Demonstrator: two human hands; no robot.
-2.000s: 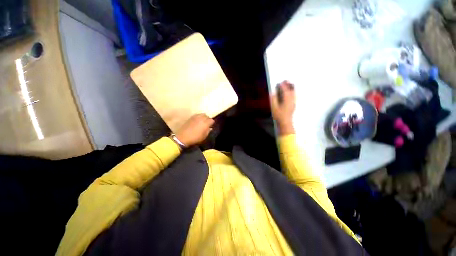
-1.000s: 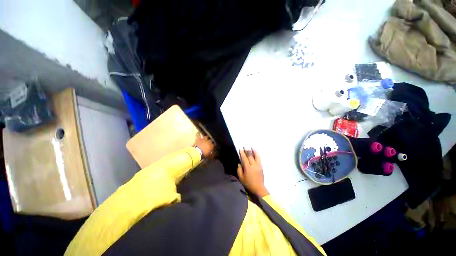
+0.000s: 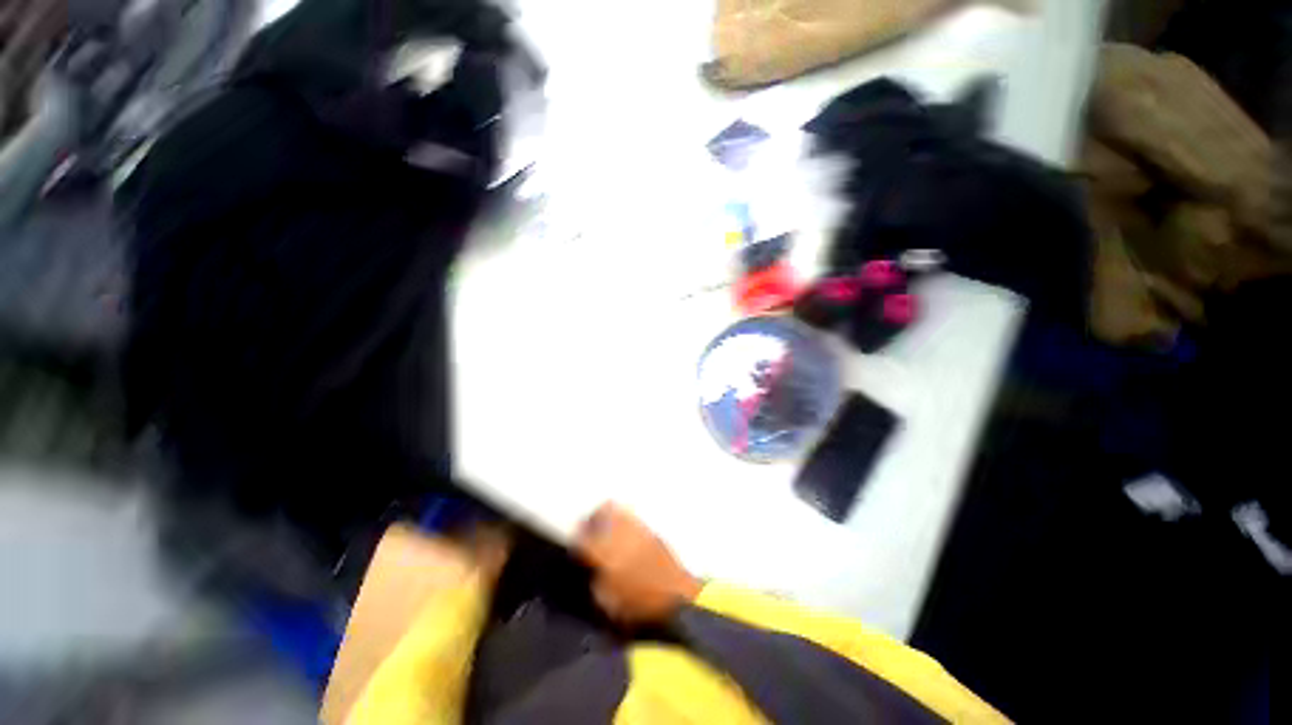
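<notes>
A flat tan board, like a stool top (image 3: 380,592), shows at the lower left, partly covered by my yellow sleeve. My left hand (image 3: 479,544) is a small blurred patch at the board's far right edge; its fingers cannot be made out. My right hand (image 3: 633,569) rests at the near edge of the white table (image 3: 567,411), blurred, with a dark spot at its fingers. Whether it holds anything cannot be told. A round pale blue bowl (image 3: 720,400) with dark bits and a pink strip stands beyond it.
A black phone (image 3: 847,456) lies right of the bowl. Spools with magenta ends (image 3: 881,273) and a red item (image 3: 767,288) lie behind it. Black garments (image 3: 284,283) heap at the left, another black garment (image 3: 964,184) on the table, tan cloth (image 3: 1183,170) at the right.
The view has swung right and blurred. The board now shows lower in the picture, largely covered by my sleeve. My right hand has stayed at the table edge.
</notes>
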